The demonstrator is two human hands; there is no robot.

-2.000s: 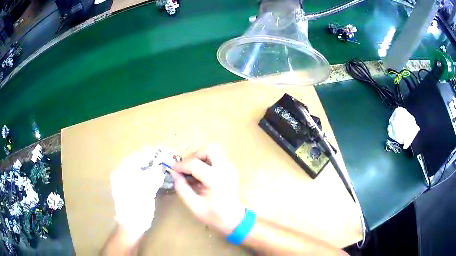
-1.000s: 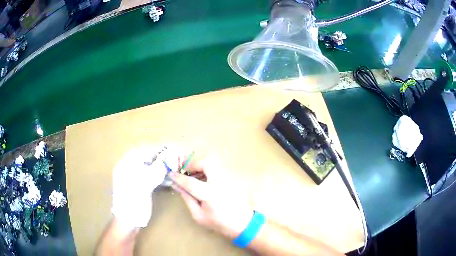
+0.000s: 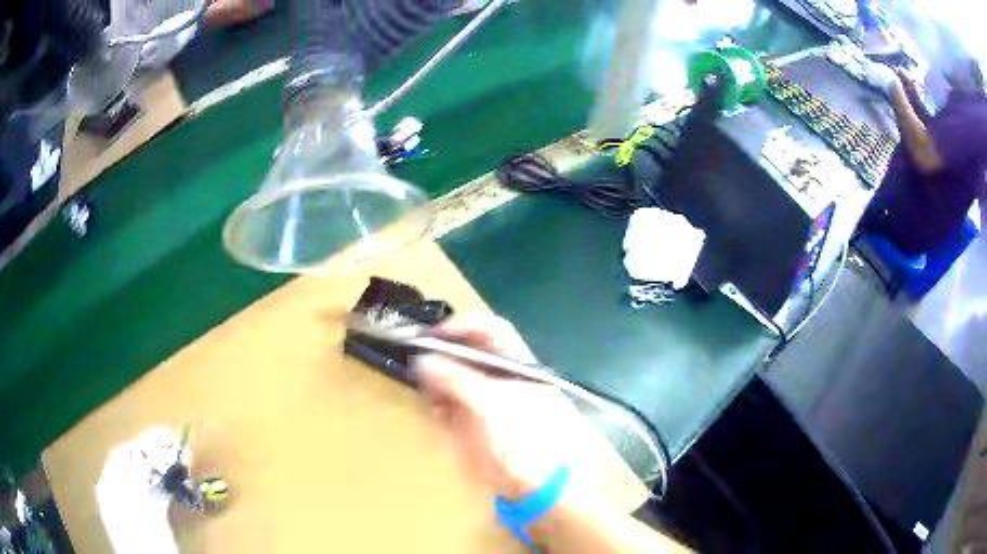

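My left hand [image 3: 135,492], in a white glove, holds a wired assembly [image 3: 184,486] with dark, green and yellowish parts at the lower left. A green lead wire [image 3: 185,436] sticks up from it. The glove hides part of the assembly. My right hand [image 3: 471,395], bare with a blue wristband, is blurred and closed around the soldering iron [image 3: 460,350] at the black stand [image 3: 379,356]. The iron lies along the stand, its pale cord trailing to the right. The hand covers the stand's near end. The iron's tip cannot be made out.
The clear fume hood [image 3: 330,222] hangs over the tan board's [image 3: 292,433] back edge. A white bundle [image 3: 662,249] and black cables [image 3: 568,186] lie on the dark green tabletop. A green spool [image 3: 727,78] stands farther back. An assembly [image 3: 403,141] lies on the belt. A person [image 3: 936,162] is at the far right.
The view has swung to the right. My right hand has left the assembly and moved to the soldering iron at the stand. My left hand still holds the assembly.
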